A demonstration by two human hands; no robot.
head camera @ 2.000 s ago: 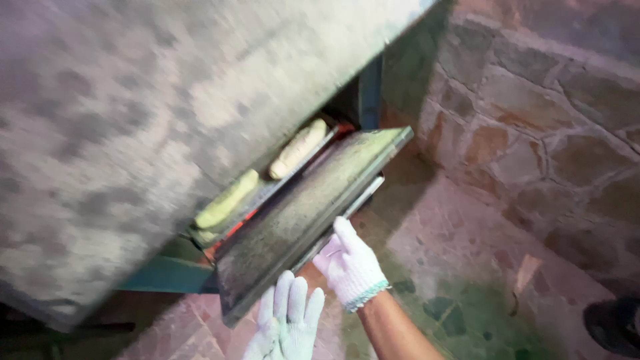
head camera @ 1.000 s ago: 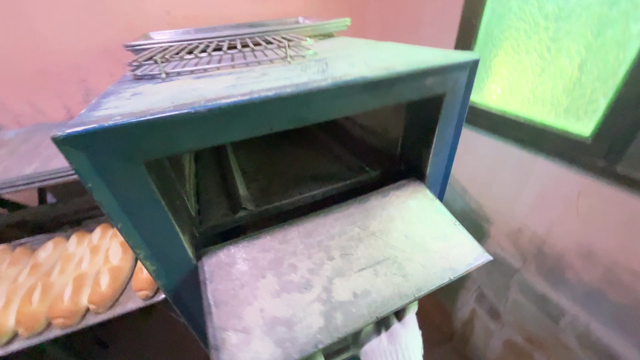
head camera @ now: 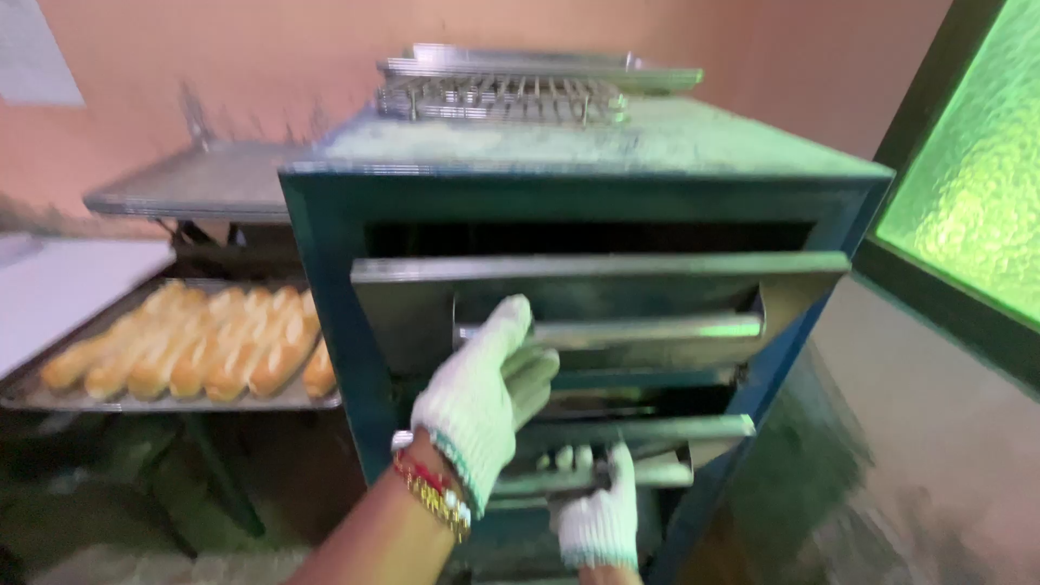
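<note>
A blue metal oven [head camera: 337, 325] stands in front of me with two doors tilted partly open. My left hand [head camera: 487, 390], in a white knit glove, is at the left end of the upper oven door's bar handle [head camera: 650, 329], thumb up and fingers below it; whether it grips is unclear. Lower down, my gloved right hand [head camera: 597, 504] is closed around the bar handle of the lower oven door [head camera: 699, 431], fingertips showing over the bar. Dark gaps show above both doors, and the oven's inside is hidden.
Left of the oven, a metal baking tray [head camera: 162, 402] holds rows of browned bread rolls [head camera: 187, 349]. A metal shelf [head camera: 203, 183] is above it. Wire racks [head camera: 504, 101] and metal trays [head camera: 536, 61] lie on the oven top. A framed green window [head camera: 991, 187] and a wall stand at right.
The upper door, lowered wide a second ago, is now raised nearly to the oven front. My left hand has come up to its handle. The view has swung up from the lower door and its loaves.
</note>
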